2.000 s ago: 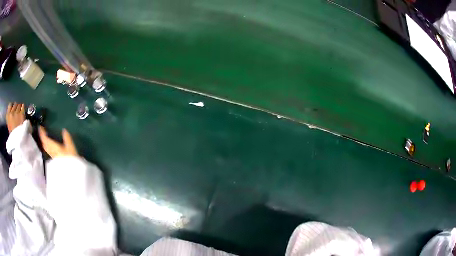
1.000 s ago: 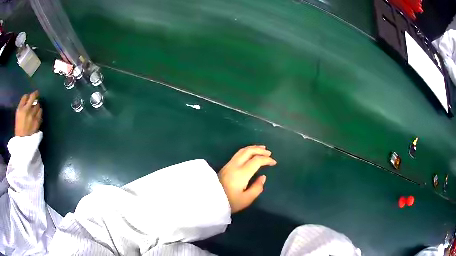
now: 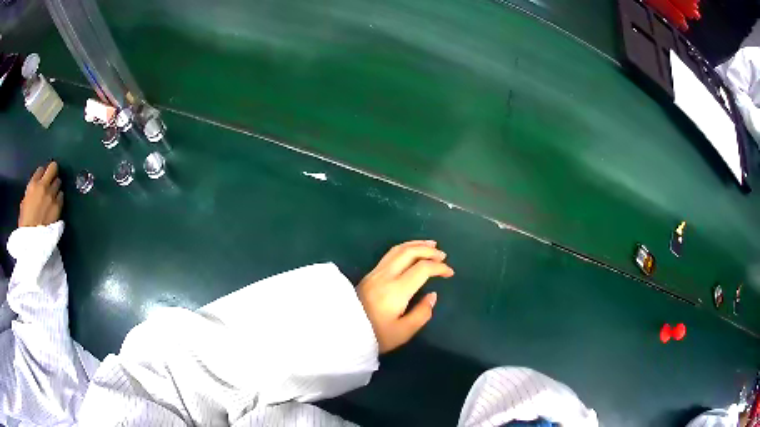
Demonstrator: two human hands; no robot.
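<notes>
My left hand (image 3: 402, 296) hovers or rests over the dark green bench at the centre, with its back up and its fingers apart and slightly bent. Nothing shows in it. Its wide white sleeve comes in from the lower left. At the bottom edge a white striped sleeve (image 3: 518, 396), apparently my right one, shows with a bit of blue; my right hand is not in view. Dark squarish modules (image 3: 644, 259) with amber faces lie along the right side. Two touching red round pieces (image 3: 672, 333) lie just in front of them.
Round clear-rimmed parts (image 3: 155, 165) cluster at left beside a clear upright (image 3: 96, 54), a small pink-white block (image 3: 100, 112) and a pale bottle (image 3: 43, 102). A coworker's hand (image 3: 40, 196) is at far left. A black tray (image 3: 646, 37) with a white sheet is upper right.
My left hand has moved from the left side to the centre and stayed there for the last second. Another round part now stands near the coworker's hand. The view has shifted slightly.
</notes>
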